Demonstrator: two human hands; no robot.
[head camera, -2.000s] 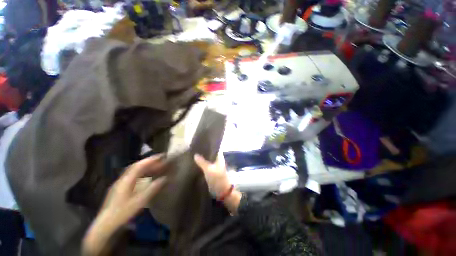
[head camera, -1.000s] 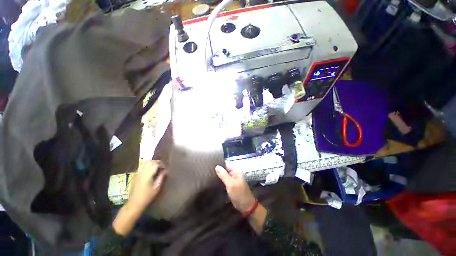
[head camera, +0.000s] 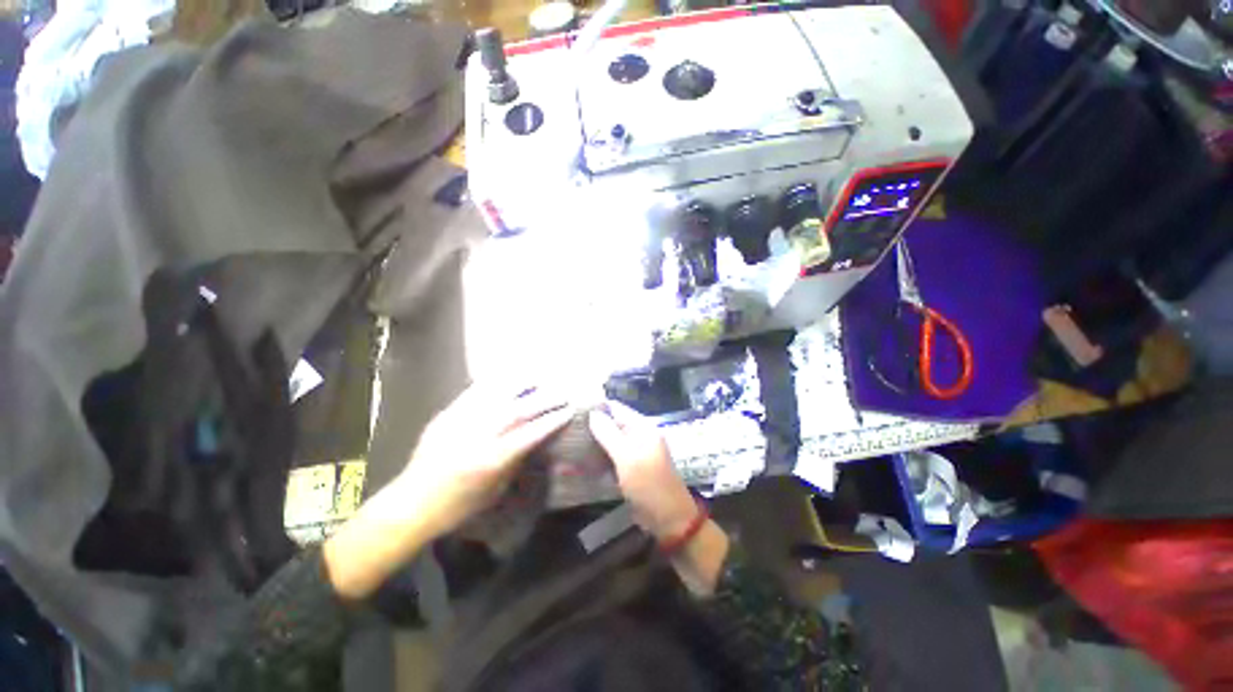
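A grey-brown garment piece (head camera: 575, 466) lies at the table's front edge and runs down into my lap. My left hand (head camera: 494, 439) rests on it with its fingertips at the cloth's upper edge. My right hand (head camera: 646, 476) grips the cloth with thumb and fingers close beside the left fingertips. Both hands are just in front of the white overlock machine (head camera: 730, 102). Its needle area is washed out by the white light, so the presser foot is hidden. A pale strip (head camera: 606, 529) shows on the cloth below my hands.
A large grey-brown garment bundle (head camera: 203, 162) with blackish parts (head camera: 176, 446) heaps the left side. Red-handled scissors (head camera: 943, 354) lie on a purple cloth (head camera: 1001, 291) at the right. A blue bin (head camera: 1007, 500) with white pieces and a red cloth (head camera: 1149, 595) are lower right.
My left hand has moved right and up from the cloth's left side to beside my right hand. The cloth between them is now bunched. More grey-brown cloth lies left of the needle area.
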